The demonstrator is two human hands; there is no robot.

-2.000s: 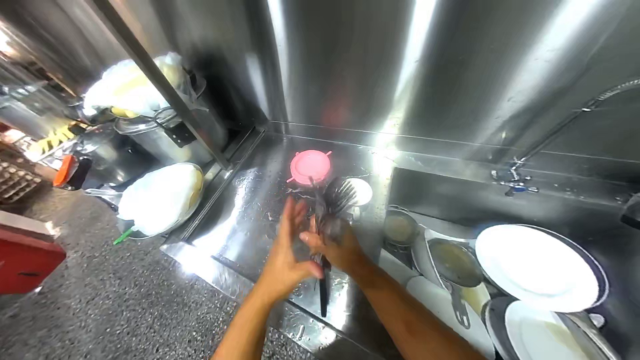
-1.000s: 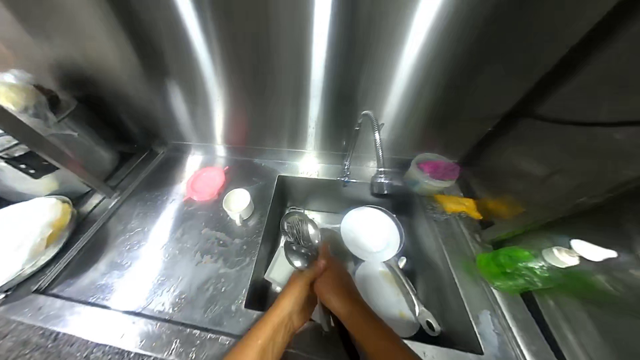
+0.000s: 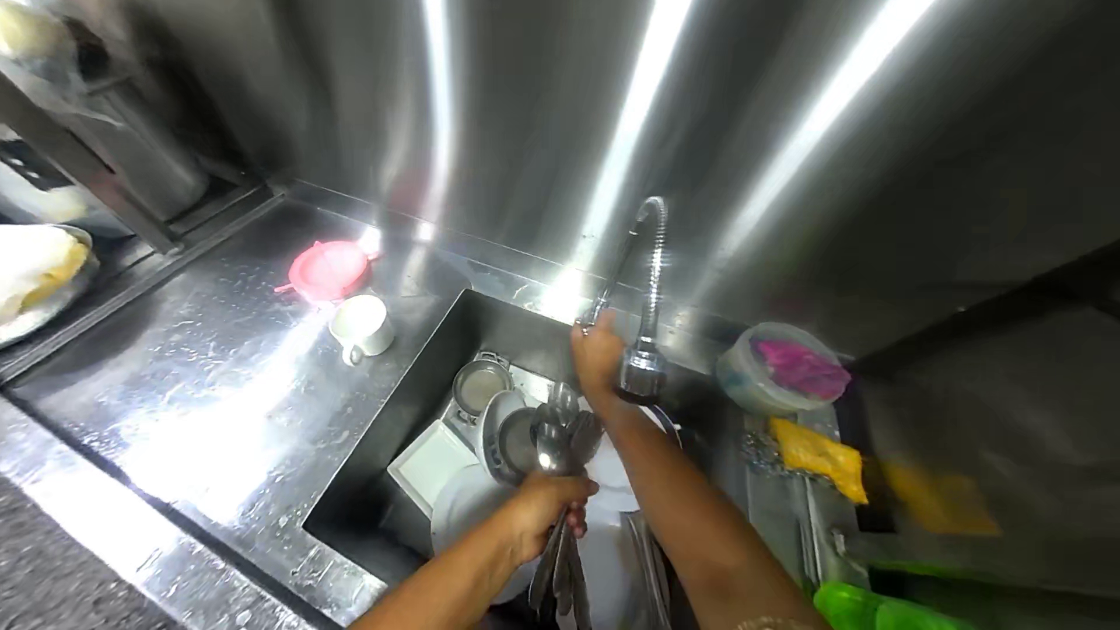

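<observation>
My left hand (image 3: 547,512) grips a bundle of metal spoons and forks (image 3: 560,433), heads up and handles hanging down, over the sink (image 3: 367,464). My right hand (image 3: 597,350) reaches to the base of the chrome faucet (image 3: 652,254), its fingers at the tap there; the exact hold is hard to see. The faucet's spray head (image 3: 642,372) hangs just right of my right wrist. Below my hands the sink holds a square white dish (image 3: 431,464), small metal pans (image 3: 481,387) and white plates (image 3: 468,507), partly hidden by my arms and the cutlery.
On the steel counter left of the sink lie a pink strainer (image 3: 329,271) and a white mug (image 3: 361,325). Along the right stand a plastic tub with a pink cloth-like thing (image 3: 779,367), a yellow packet (image 3: 821,457) and something green (image 3: 884,610). A covered pan (image 3: 44,271) sits far left.
The view has swung right, toward the sink. My hands, together at the cutlery a second ago, are now apart: the left keeps the bundle while the right has moved up to the faucet base.
</observation>
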